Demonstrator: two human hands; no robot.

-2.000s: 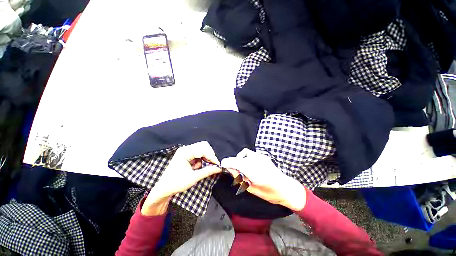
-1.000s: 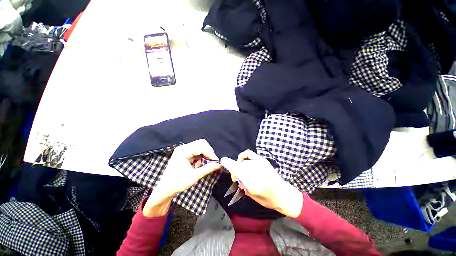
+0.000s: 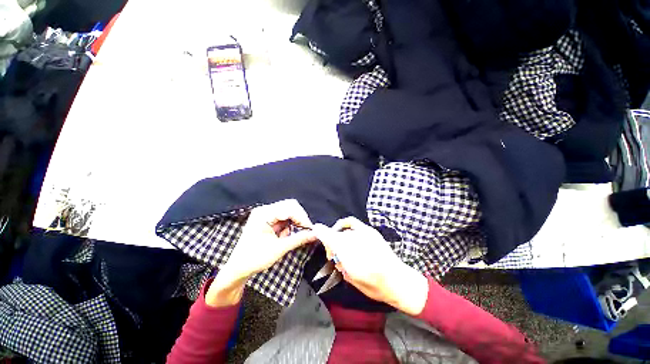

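A navy garment (image 3: 285,181) with navy-and-white checked lining (image 3: 420,195) lies over the table's front edge and hangs toward my lap. My left hand (image 3: 267,242) pinches the garment's edge between thumb and fingers. My right hand (image 3: 367,259) meets it at the fingertips, pinching the same spot. My right hand also holds metal thread snips (image 3: 326,277) in the palm, their two pointed blades sticking out below the fingers, away from the cloth edge. The pinched bit of cloth is mostly hidden by my fingers.
A smartphone (image 3: 229,82) with a lit screen lies on the white table (image 3: 142,121). A pile of navy garments (image 3: 456,99) covers the far right. Thread scraps (image 3: 71,213) lie at the left edge. Blue bins (image 3: 566,295) and grey striped garments (image 3: 631,153) are at right.
The snips' blades have turned in my right hand from pointing down-right to pointing down-left, showing more. Both hands stay at about the same spot on the garment. The phone has not moved on the table.
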